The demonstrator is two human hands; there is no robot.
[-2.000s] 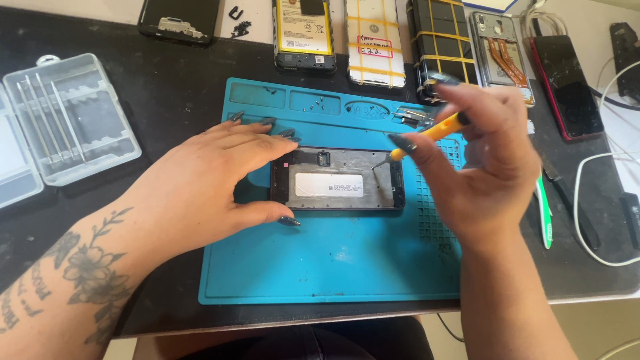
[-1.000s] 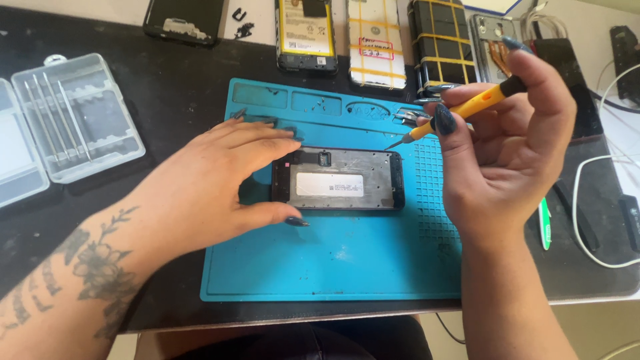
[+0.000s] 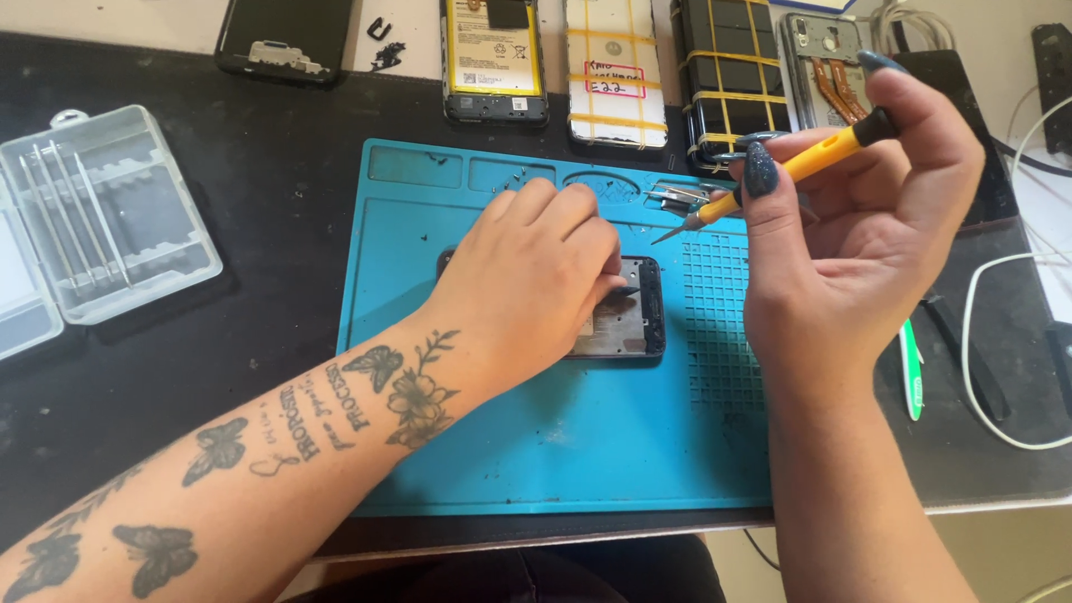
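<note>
A phone frame [image 3: 641, 322] lies face down on a blue silicone repair mat [image 3: 553, 444]. My left hand [image 3: 532, 276] is over the phone's left and middle parts, fingers curled, with the thumb at the frame's inner plate; whether it pinches anything there is hidden. My right hand [image 3: 846, 209] holds a yellow precision screwdriver-like tool [image 3: 821, 157] with a fine metal tip, raised above the mat to the right of the phone. The tip points down and left, apart from the phone. Small screws [image 3: 517, 177] lie in a mat tray, and tweezers-like metal tools [image 3: 678, 194] rest near the mat's top right.
An open clear plastic case [image 3: 142, 218] with several thin metal bits is at left. Along the back are a phone with a yellow-edged battery [image 3: 494, 50], rubber-banded phones [image 3: 615, 75] and a dark back cover [image 3: 285, 38]. A green-and-white brush [image 3: 911, 377] and white cable [image 3: 967, 335] lie at right.
My left hand has moved from the phone's left end to across its middle, its fingers now curled. My right hand with the yellow tool has lifted away from the phone, up and to the right.
</note>
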